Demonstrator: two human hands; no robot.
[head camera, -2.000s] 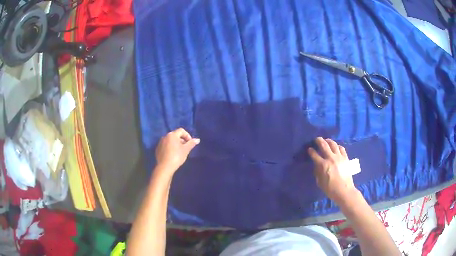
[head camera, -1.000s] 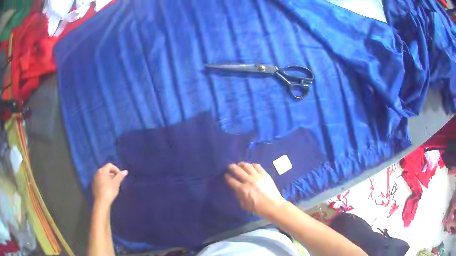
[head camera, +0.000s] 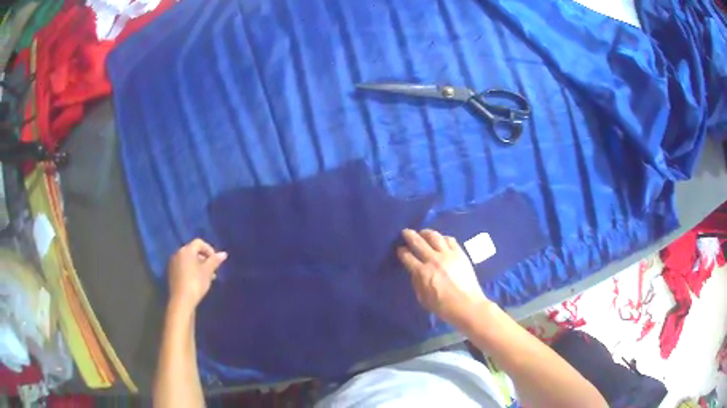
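Dark navy pattern pieces (head camera: 311, 231) lie flat on the shiny royal-blue cloth (head camera: 311, 103). My left hand (head camera: 196, 269) is at their left edge, thumb and finger pinched together; whether they grip the edge or something small is unclear. My right hand (head camera: 438, 269) rests palm down, fingertips on the navy cloth near the inner corner, holding nothing visible. A white square of tailor's chalk (head camera: 481, 248) lies just right of it on another navy part (head camera: 514, 219). Tailor's shears (head camera: 470, 97) lie on the blue cloth beyond, blades pointing left.
Yellow and orange strips (head camera: 70, 295) lie along the left table edge, with crumpled plastic bags (head camera: 20, 311) beyond. Red fabric (head camera: 68, 72) is at the upper left. Blue cloth bunches (head camera: 685, 88) at the right. Red and white scraps (head camera: 630, 311) lie below the table's right side.
The camera view has turned and shifted, so the cloth and shears appear rotated and further left than at first. Both hands remain at about the same places on the navy pieces.
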